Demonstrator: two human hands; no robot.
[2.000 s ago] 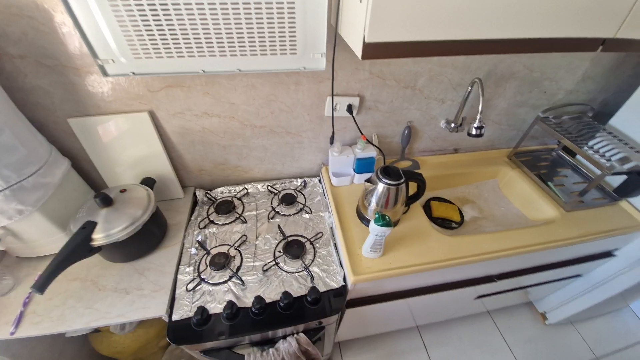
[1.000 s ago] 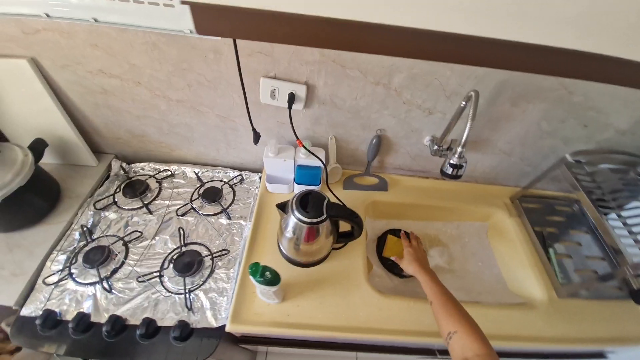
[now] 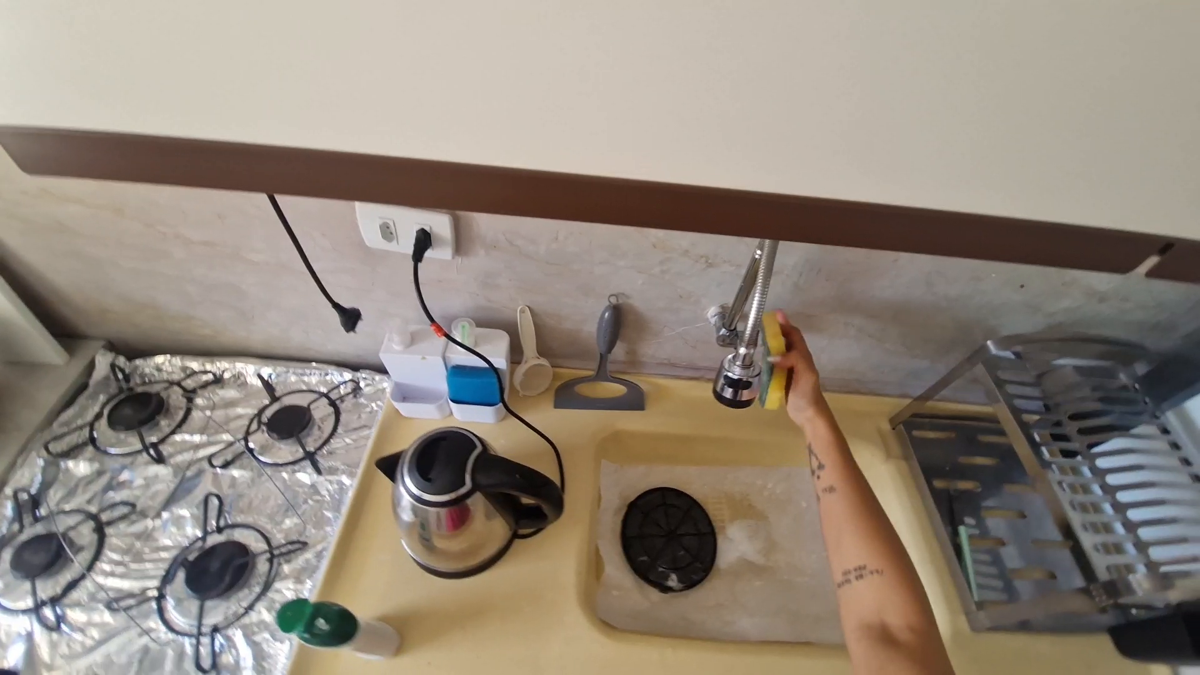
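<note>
My right hand is raised at the back of the sink and grips a yellow sponge with a green side. The sponge is beside the chrome faucet head, right of it; whether they touch I cannot tell. Below, a round black ribbed disc lies on a whitish sheet in the yellow sink basin. My left hand is out of view.
An electric kettle, its cord plugged in, and a green-capped bottle stand left of the sink. Further left is a foil-covered stove. A metal dish rack stands right. Overhead hangs a cabinet.
My right hand has moved from the black disc up to the faucet, with the yellow sponge now in its fingers. Two seconds ago the sponge lay on the disc. The view has shifted right.
</note>
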